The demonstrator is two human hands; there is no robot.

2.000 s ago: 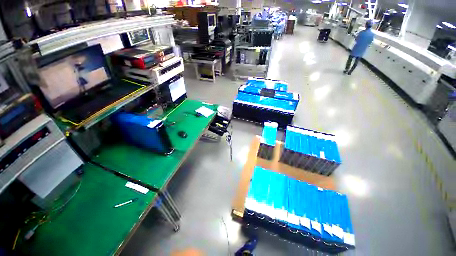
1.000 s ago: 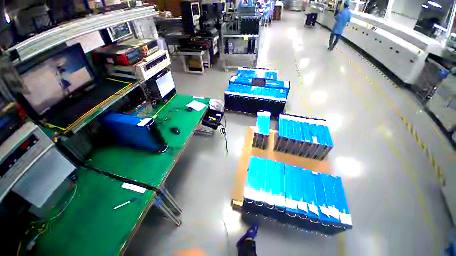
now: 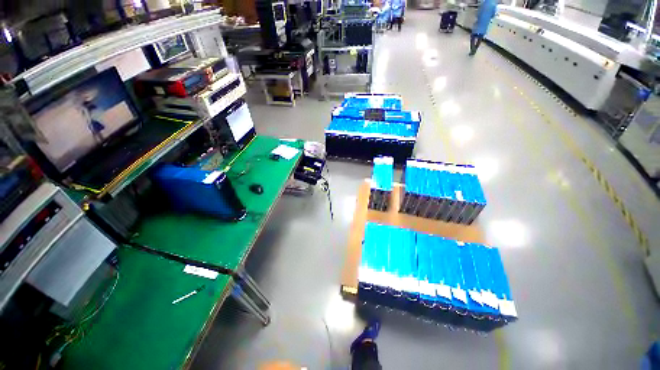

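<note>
Blue power modules [image 3: 434, 271] stand upright in a row, with white labels at their near ends, on a flat tan base [image 3: 352, 264] on the floor. A shorter row [image 3: 443, 184] and a small separate group [image 3: 381, 177] stand behind them. One blue module [image 3: 192, 189] lies on the green-matted bench [image 3: 217, 242], its black end towards the mouse [image 3: 256, 188]. Neither of my hands can be made out. A blurred orange patch at the bottom edge is too unclear to name.
A dark shoe [image 3: 367, 336] shows near the base's front edge. More blue modules [image 3: 371, 130] stand on the floor farther back. A monitor [image 3: 83, 119] and instruments are on the left shelf. A pen [image 3: 188, 295] lies on the near mat. A person in blue [image 3: 483, 18] is far off.
The view has shifted, so the bench and modules sit higher in the picture than two seconds ago. The person in blue is farther away. The shoe shows more fully. The modules keep their places.
</note>
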